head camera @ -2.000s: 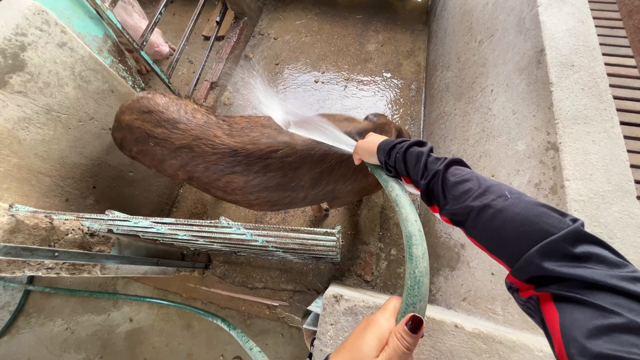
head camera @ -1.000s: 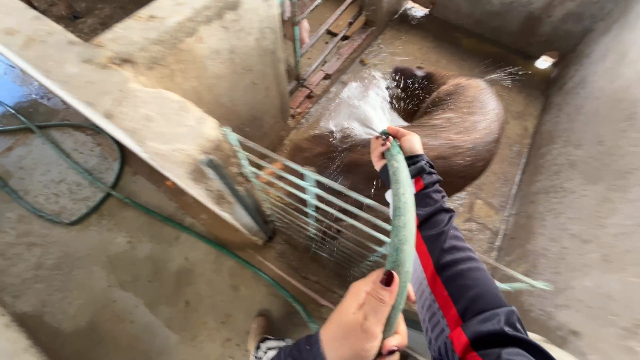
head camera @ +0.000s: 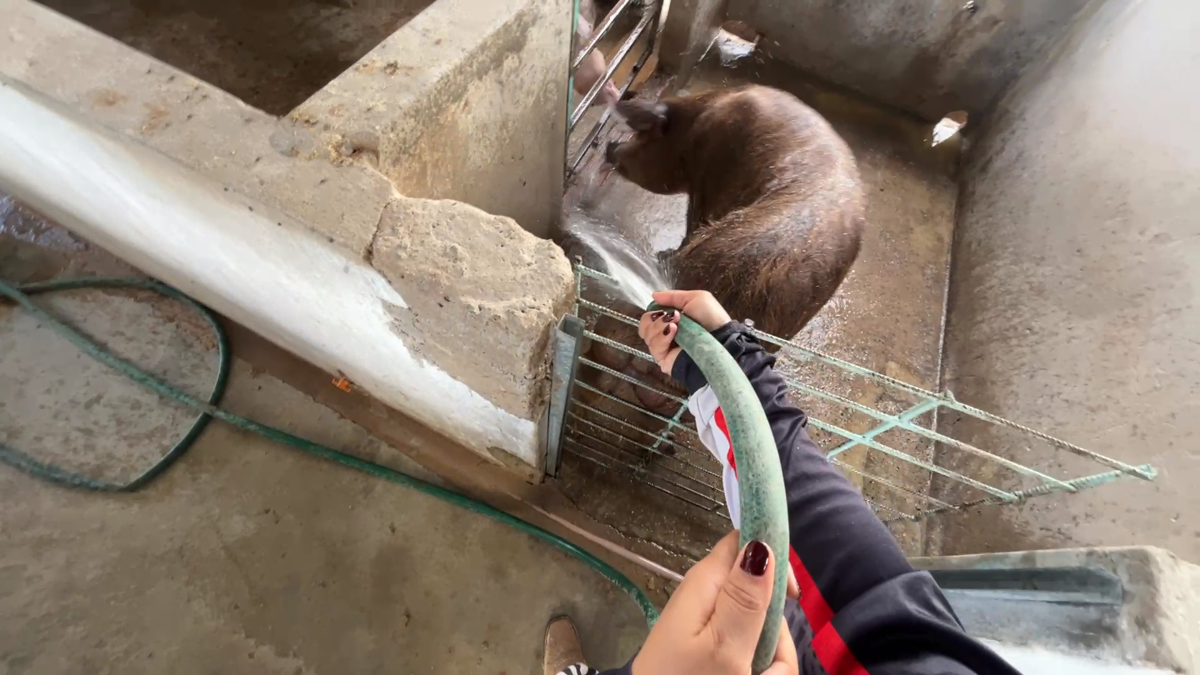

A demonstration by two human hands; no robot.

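Note:
My right hand (head camera: 682,323) grips the end of a green garden hose (head camera: 750,441), its fingers around the nozzle end. A stream of water (head camera: 623,262) comes out toward the upper left, onto the pen floor beside the pig's front. Lower on the same hose, near the bottom edge, my left hand (head camera: 722,609) is closed around it, thumb on top. A brown, wet, hairy pig (head camera: 769,187) stands bent in the concrete pen, its head at the left by a barred gate. Its hind part lies just beyond my right hand.
A green metal bar gate (head camera: 891,422) crosses below the pig, under my right arm. At left runs a broken-topped concrete wall (head camera: 459,291). More hose (head camera: 309,445) loops over the concrete floor. Pinkish animals (head camera: 591,70) show behind the far barred gate (head camera: 614,84). My shoe (head camera: 562,647) is at the bottom.
The pig has turned, its head now toward the barred gate at the left. The water, which earlier fell on the pig's back, now goes left of its body. The view has shifted. Both hands keep the hose.

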